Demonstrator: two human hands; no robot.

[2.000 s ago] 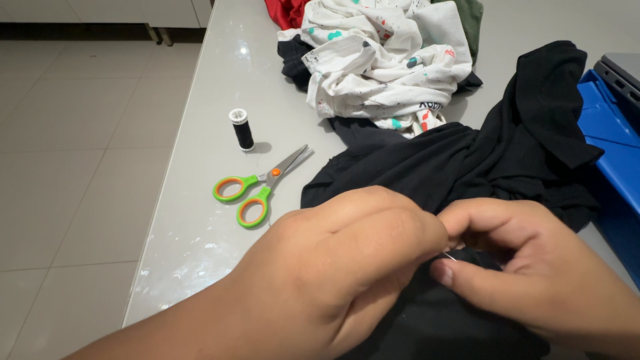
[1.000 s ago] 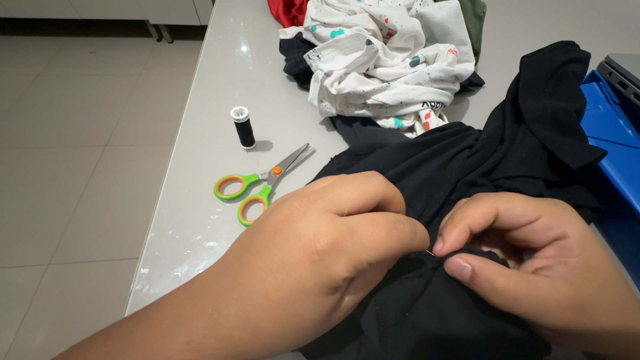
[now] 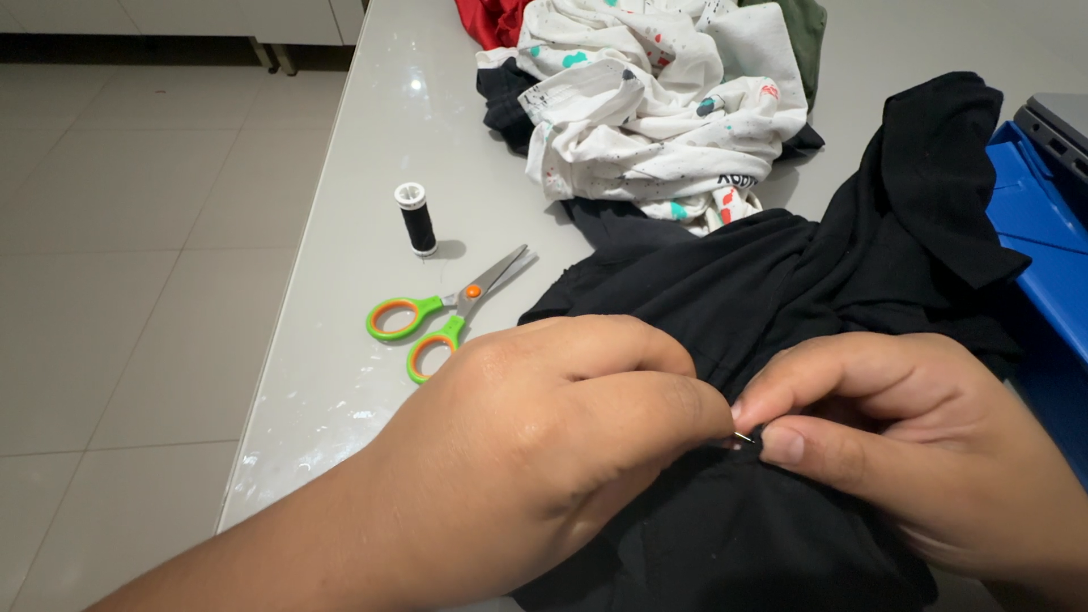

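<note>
A black cloth garment [image 3: 731, 272] lies bunched across the table, with both hands over its near part. My left hand [image 3: 552, 425] has its fingertips closed at one end of a short, thin metal needle [image 3: 745, 438]. The needle's other end meets the cloth beside the thumb of my right hand [image 3: 884, 425], which pinches a fold of the black garment. Left of the garment, scissors with green and orange handles [image 3: 404, 317] lie with blades slightly apart. A spool of black thread [image 3: 417, 223] stands behind them. Any thread on the needle cannot be made out.
A heap of clothes lies at the back, with a white patterned garment [image 3: 663, 119] on top and red cloth [image 3: 493, 21] beside it. At the right are a blue plastic container [image 3: 1041, 229] and part of a grey device [image 3: 1058, 127]. The table's left edge [image 3: 297, 246] drops to a tiled floor.
Two seconds ago the needle showed higher between the hands; now it lies low against the cloth. My left hand has shifted slightly, its fingertips still close to the right hand's.
</note>
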